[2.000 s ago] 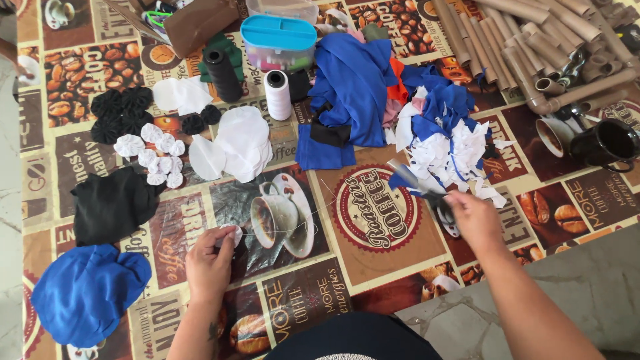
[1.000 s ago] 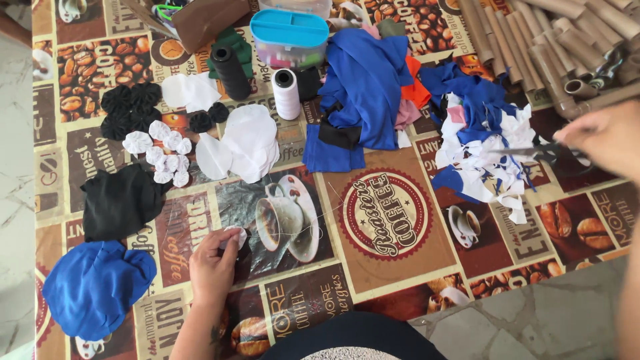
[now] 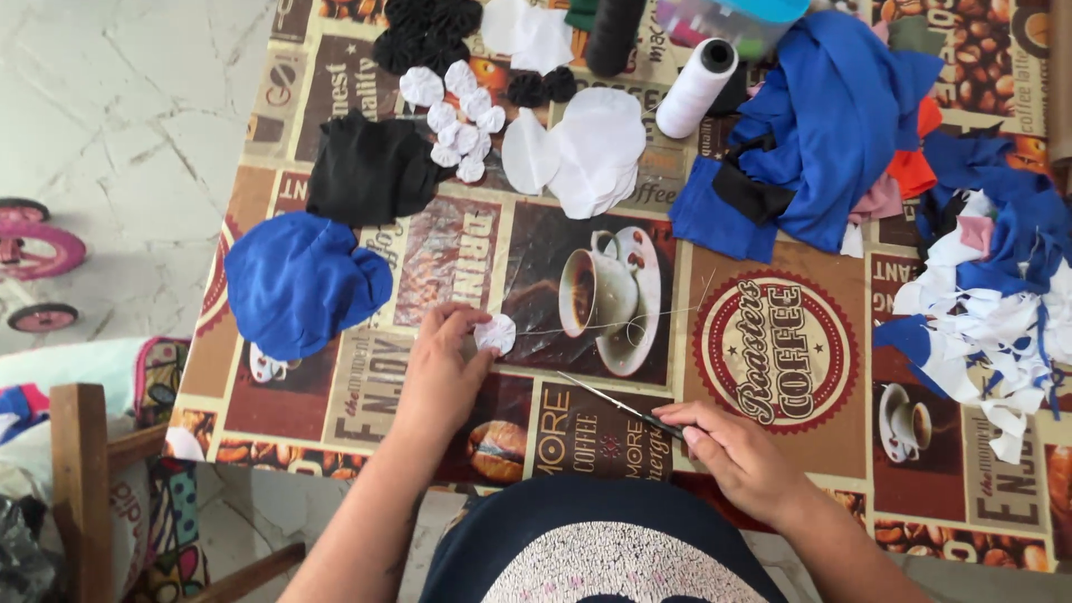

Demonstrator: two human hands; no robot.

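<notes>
My left hand (image 3: 448, 364) pinches a small gathered white fabric rosette (image 3: 496, 334) at its left edge. A thin white thread (image 3: 544, 332) runs from the rosette to the right over the printed cup and loops there. In my right hand (image 3: 733, 448) is a pair of black-handled scissors (image 3: 615, 403), its blades pointing up and left toward the rosette without touching it. Several finished white rosettes (image 3: 459, 121) lie above, beside white fabric circles (image 3: 595, 151) and black rosettes (image 3: 427, 33). A white thread cone (image 3: 697, 88) stands to their right.
Blue fabric (image 3: 837, 126) and a pile of white and blue scraps (image 3: 988, 310) lie at the right. Black fabric (image 3: 373, 167) and blue fabric pieces (image 3: 301, 280) are at the left. A dark thread cone (image 3: 615, 33) stands at the back; a wooden chair (image 3: 81, 477) is beside the table.
My right hand has come back from the scrap pile at the right to near the rosette, with the scissors in it. My left hand still holds the white piece. The view has shifted.
</notes>
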